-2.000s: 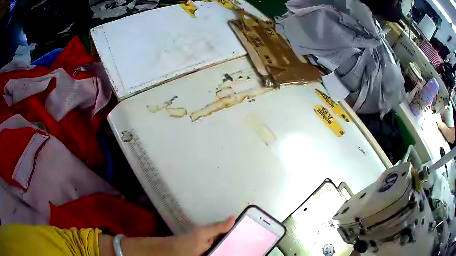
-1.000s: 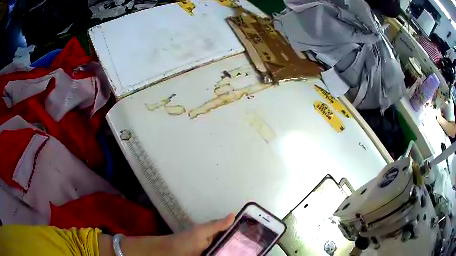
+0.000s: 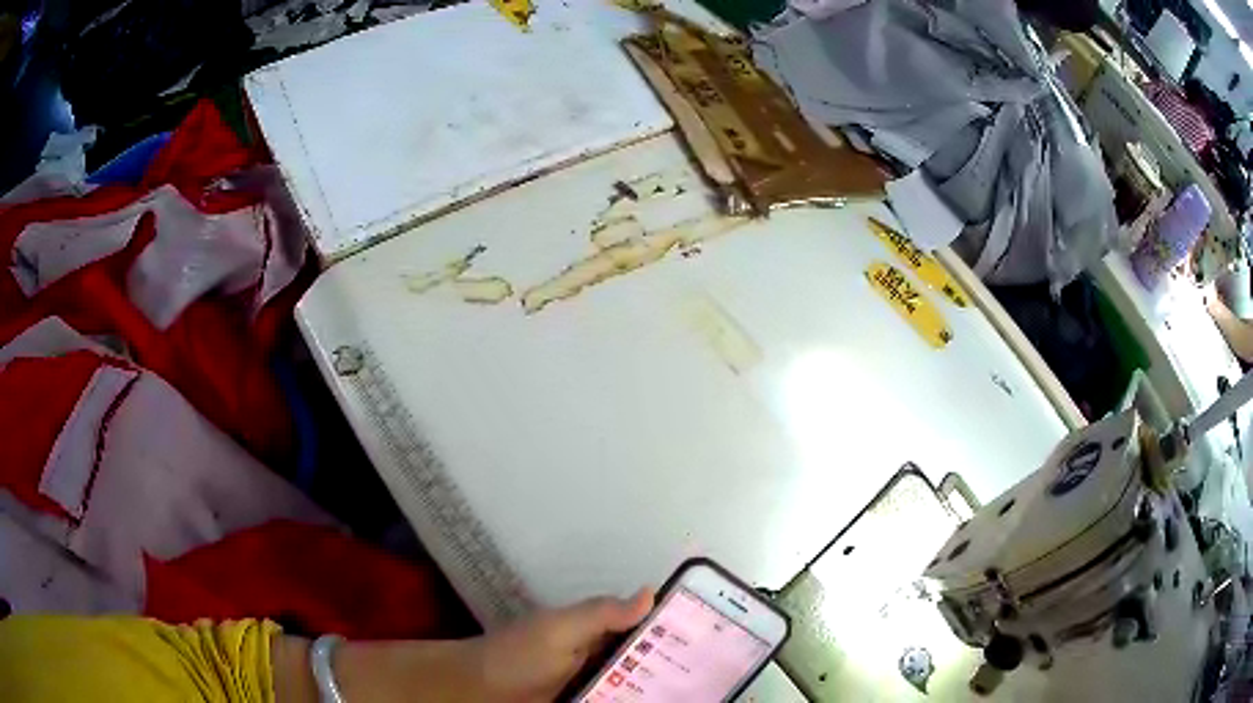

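My left hand (image 3: 557, 646) comes in from the bottom left, with a yellow sleeve and a light bracelet, and holds a smartphone (image 3: 687, 646). The phone has a white front and dark edge, and its pinkish screen shows a list with small icons; its lower end is cut off by the picture's edge. My right hand is not in view. The sewing machine head (image 3: 1051, 529) stands to the right of the phone, over the brightly lit machine bed (image 3: 866, 584).
White sewing table (image 3: 591, 426) with peeling marks and yellow stickers (image 3: 907, 305). Red and pale garment pieces (image 3: 179, 453) hang at the left. A brown taped packet (image 3: 770, 137) and grey cloth bundle (image 3: 976, 137) lie at the back. Another person's arm (image 3: 1233, 327) shows at far right.
The phone screen has changed from plain pink, through a darker picture, to a list with icons. The hand and phone have stayed nearly in place; the view has shifted slightly.
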